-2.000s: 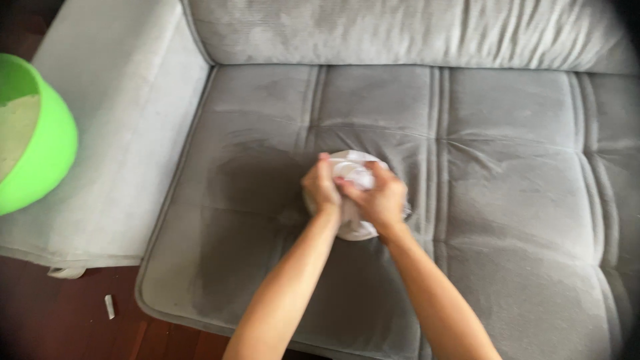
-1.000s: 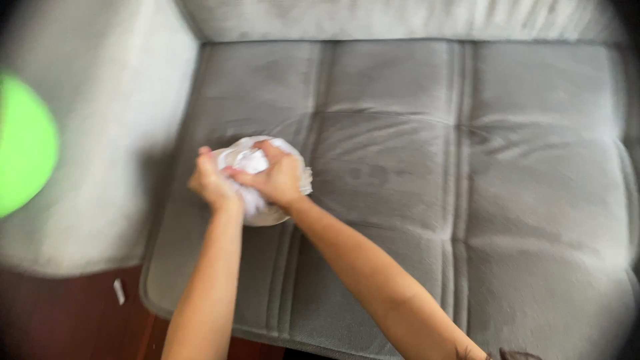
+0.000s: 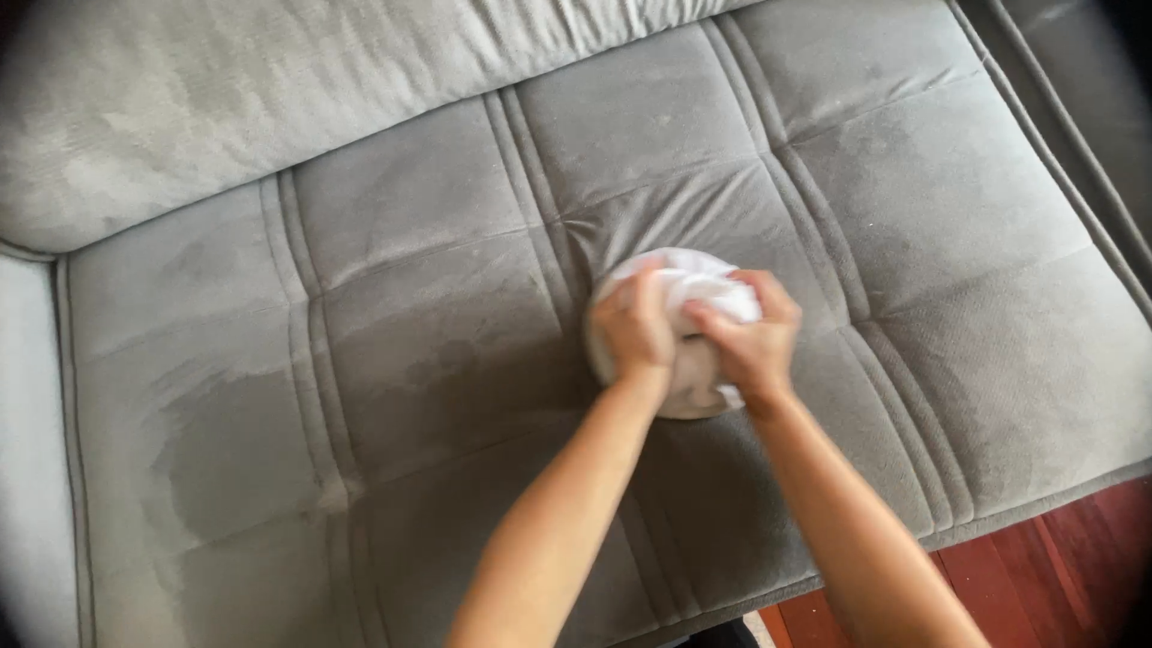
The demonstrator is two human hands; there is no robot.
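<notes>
Both my hands grip a round, flat object wrapped in white cloth (image 3: 706, 279), pressed on the grey sofa seat cushion (image 3: 432, 333). Its rim shows pale around my fingers, and what lies under the cloth is hidden. My left hand (image 3: 637, 324) holds the left side and is blurred. On the right side, my right hand (image 3: 754, 333) has its thumb over the bunched cloth. The seat fabric wrinkles just behind the object. A darker, damp-looking patch (image 3: 238, 450) marks the left part of the seat.
The sofa's backrest cushion (image 3: 270, 81) runs along the back. Its pale armrest (image 3: 31, 450) stands at the far left. Another dark grey sofa section (image 3: 1080, 81) adjoins at the upper right. Reddish wooden floor (image 3: 1035, 567) shows beyond the front edge at the lower right.
Both hands and the wrapped object moved left over the seat, then right between the last two frames. The view has turned and shifted right; the green bucket has left it.
</notes>
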